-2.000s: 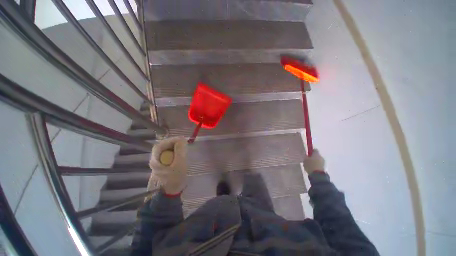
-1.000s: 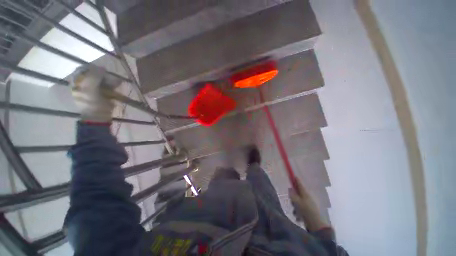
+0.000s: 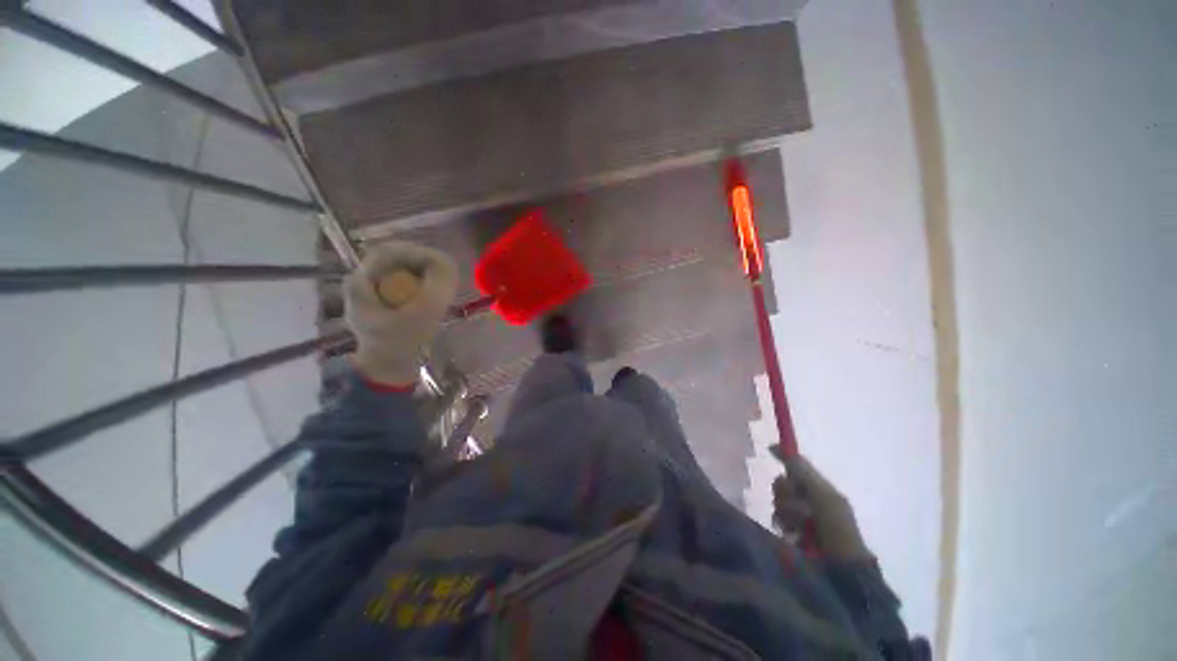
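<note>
My left hand [image 3: 398, 310], in an off-white knit glove with a red cuff edge, is closed around the dustpan's handle; a yellowish round end shows at the top of the grip. The red dustpan [image 3: 533, 269] is held over the steps, just beyond my feet. My right hand [image 3: 816, 506], also gloved, is closed on the red pole of the broom. The broom [image 3: 744, 222] reaches forward along the right side of the steps, its narrow red and orange head seen edge-on near the wall. Whether the head touches a step I cannot tell.
Grey stair treads [image 3: 555, 123] with ribbed edges run across the middle. Stainless-steel railing tubes [image 3: 168, 274] stand close on the left, beside my left arm. A pale wall [image 3: 1058, 323] with a tan stripe is on the right. My feet are on the steps.
My left hand has come back right from over the railing. The broom head has swung right and turned edge-on, from beside the dustpan to near the wall. My body has moved along the stairs.
</note>
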